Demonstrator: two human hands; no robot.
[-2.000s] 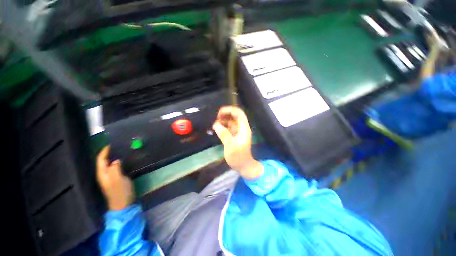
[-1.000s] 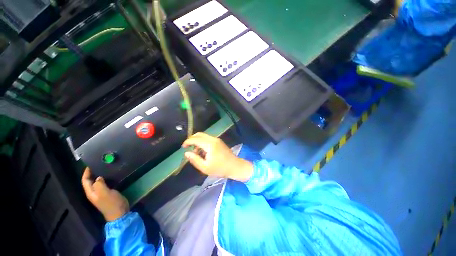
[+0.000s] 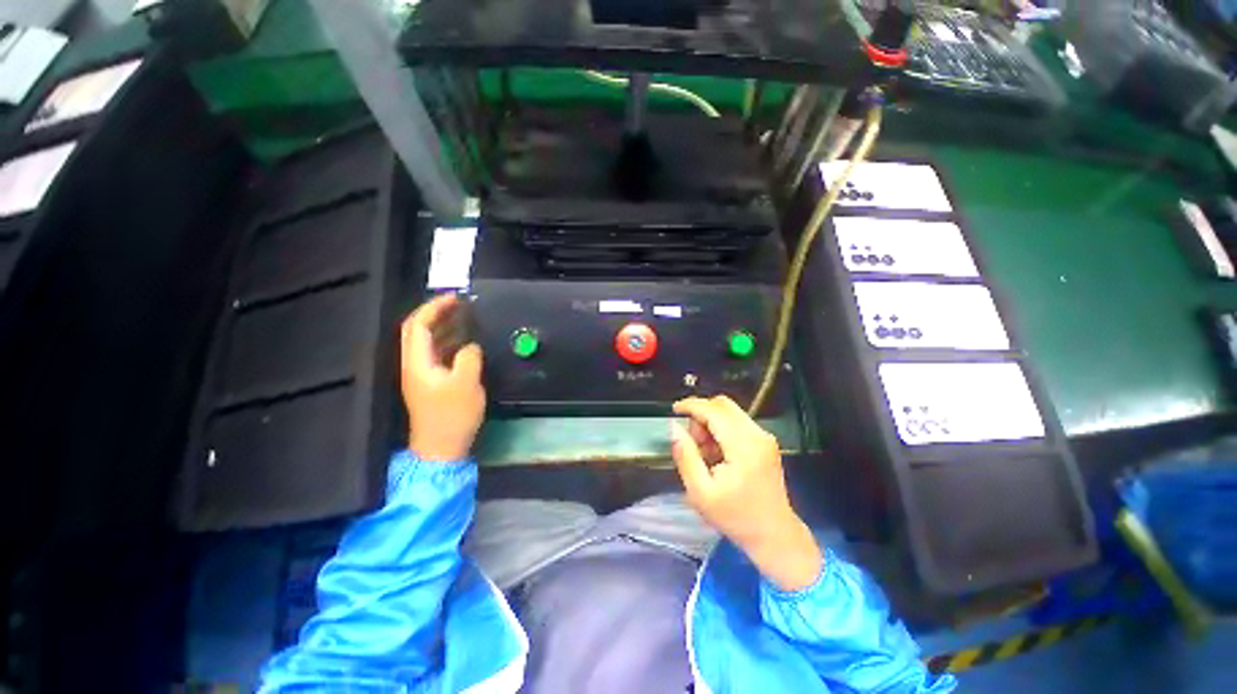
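The press's sloping black control panel is in front of me, with a red stop button between a left green button and a right green button. My left hand is at the panel's left end, fingers curled and apart, with nothing visible in it. My right hand is at the panel's front edge, below the right green button, thumb and fingers apart and empty. The press opening above the panel is dark; its nests cannot be made out.
A black tray at right holds several white phone covers. Another black tray with bare slots is at left. A yellowish hose hangs at the press's right. A white card lies left of the panel.
The view has swung left and levelled, bringing the left tray into view. My left hand has risen beside the panel's left end. My right hand stays near the front edge, still empty.
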